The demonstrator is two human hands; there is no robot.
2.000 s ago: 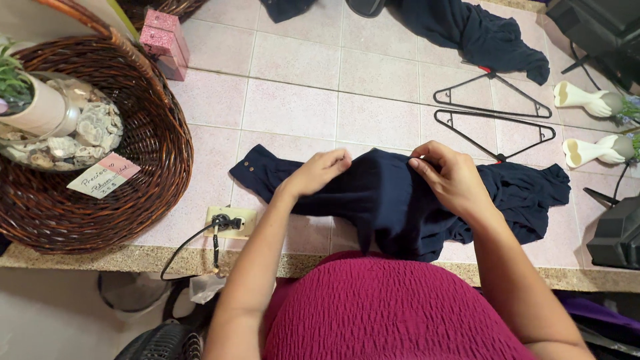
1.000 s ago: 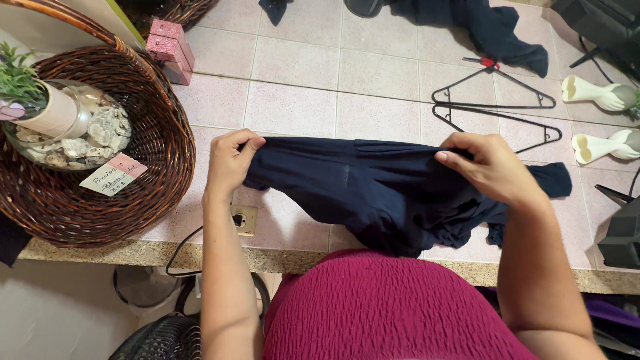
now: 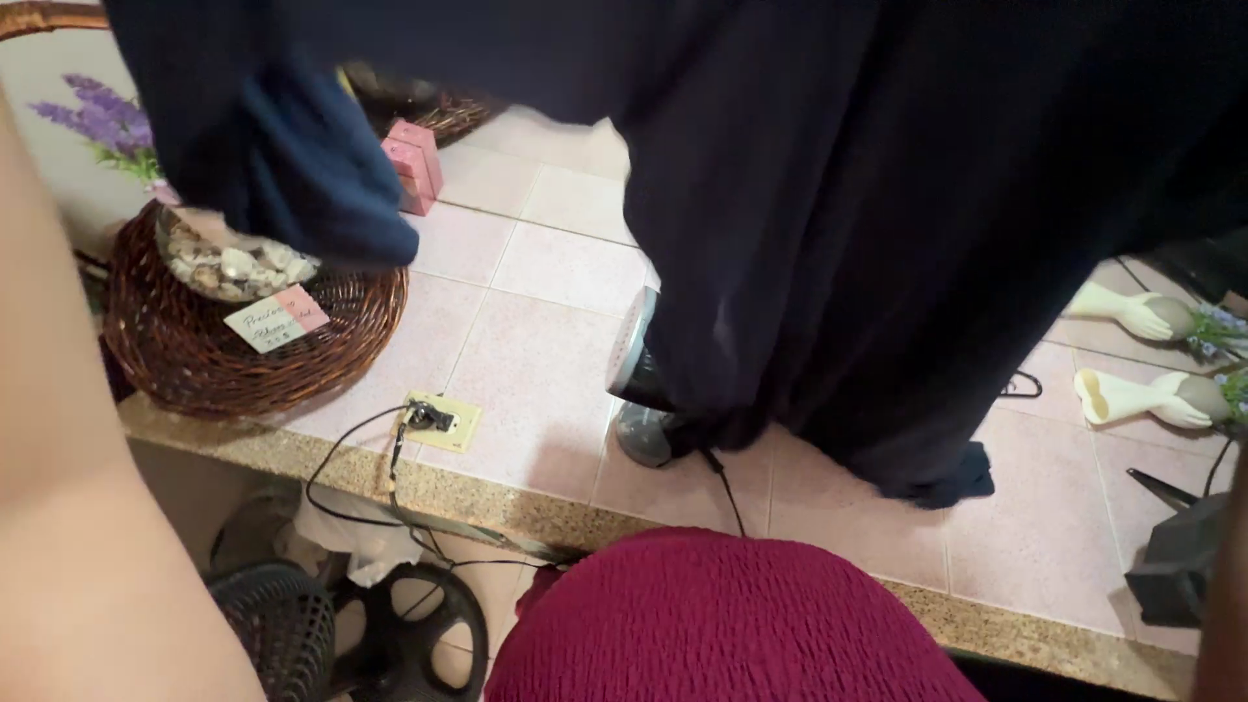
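A dark navy garment (image 3: 838,195) hangs spread across the upper part of the view, its folds dropping low over the tiled counter. One sleeve-like end (image 3: 312,175) dangles at the left in front of the wicker basket. Both my hands lie beyond the frame. My left forearm shows large along the left edge, and a sliver of my right arm shows at the lower right edge. Behind the garment's lower left folds stands a partly hidden appliance (image 3: 639,351) with a pale face and a black and grey body. A bit of black hanger (image 3: 1022,385) peeks out at the right.
The wicker basket (image 3: 244,390) holds a bowl of stones and a handwritten card. Pink boxes (image 3: 417,166) stand behind it. A plugged socket (image 3: 444,421) with cords is near the counter's front edge. White hand-shaped ornaments (image 3: 1150,398) and a black object (image 3: 1180,561) are at the right.
The garment has been lifted from the counter and now hangs close before the camera. Both hands have gone out of view. The appliance has come into sight.
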